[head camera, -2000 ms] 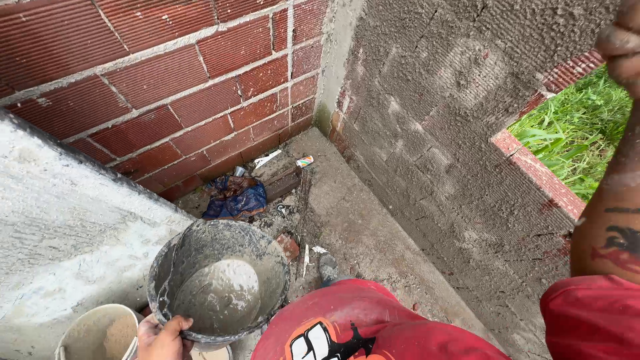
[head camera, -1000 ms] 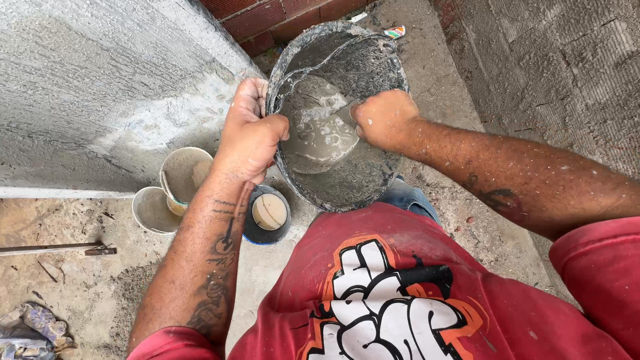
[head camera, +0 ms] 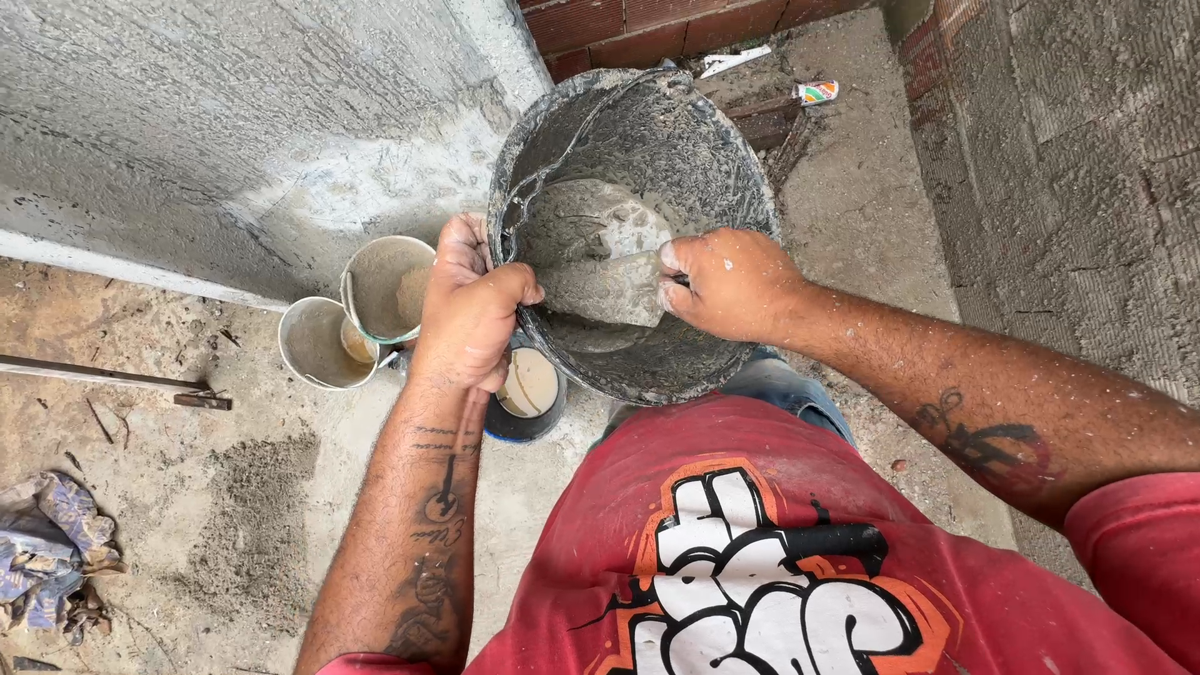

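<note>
My left hand (head camera: 473,305) grips the left rim of a black bucket (head camera: 717,141) that is tilted so its inside faces me. Grey wet mortar (head camera: 577,211) lies in the bucket, and dried mortar crusts its wall. A wire handle (head camera: 562,155) rests along the inside of the left rim. Inside the bucket, my right hand (head camera: 736,284) holds a mortar-coated tool, likely a trowel or scraper (head camera: 609,286), whose flat blade lies against the mortar. The tool's handle is mostly hidden by my fingers.
Two pale buckets (head camera: 328,344) (head camera: 389,286) and a dark bucket of cloudy liquid (head camera: 530,382) stand below left. A rough plastered wall (head camera: 234,122) rises at left, another (head camera: 1078,169) at right. A long-handled tool (head camera: 103,372), crumpled sacking (head camera: 52,548) and a can (head camera: 817,92) lie on the floor.
Two seconds ago only my left hand held the bucket, and my right hand was raised at the right wall; it is now inside the bucket. The view has swung considerably.
</note>
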